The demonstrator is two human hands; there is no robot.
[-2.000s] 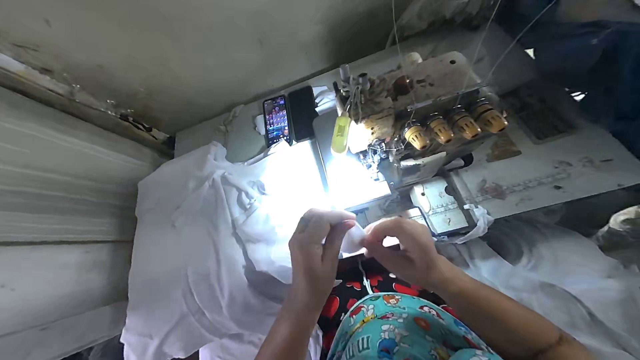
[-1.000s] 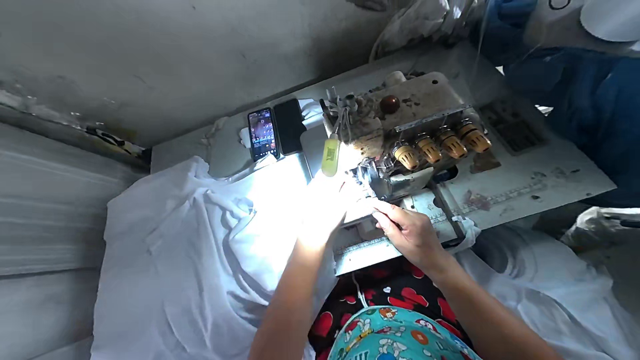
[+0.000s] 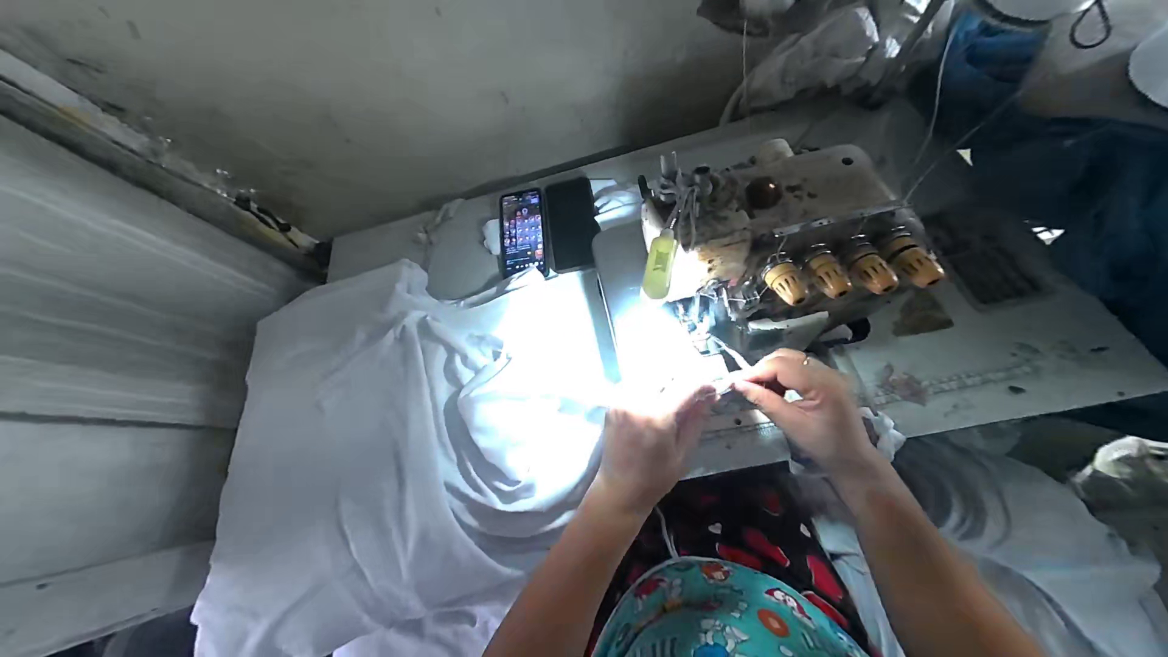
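Note:
An overlock sewing machine (image 3: 803, 201) with several yellow tension dials stands on the table, its lamp glaring on the work area. Just in front of its presser foot, my left hand (image 3: 646, 447) and my right hand (image 3: 808, 406) pinch a small piece of white fabric (image 3: 725, 383) between the fingertips. The two hands almost touch. A white strip runs from the fingers toward the machine's needle area. A heap of white cloth (image 3: 383, 456) spreads to the left of my left hand. Glare hides part of the cloth and the left fingers.
A phone with a lit screen (image 3: 523, 233) and a dark phone or case (image 3: 571, 224) lie behind the cloth. A yellow-green tag (image 3: 660, 265) hangs at the machine. More white cloth (image 3: 1004, 547) hangs below the table's right part. The wall runs along the back.
My left hand has come back from the glare by the needle area toward my right hand. The view has shifted. Both hands now meet at the small white piece.

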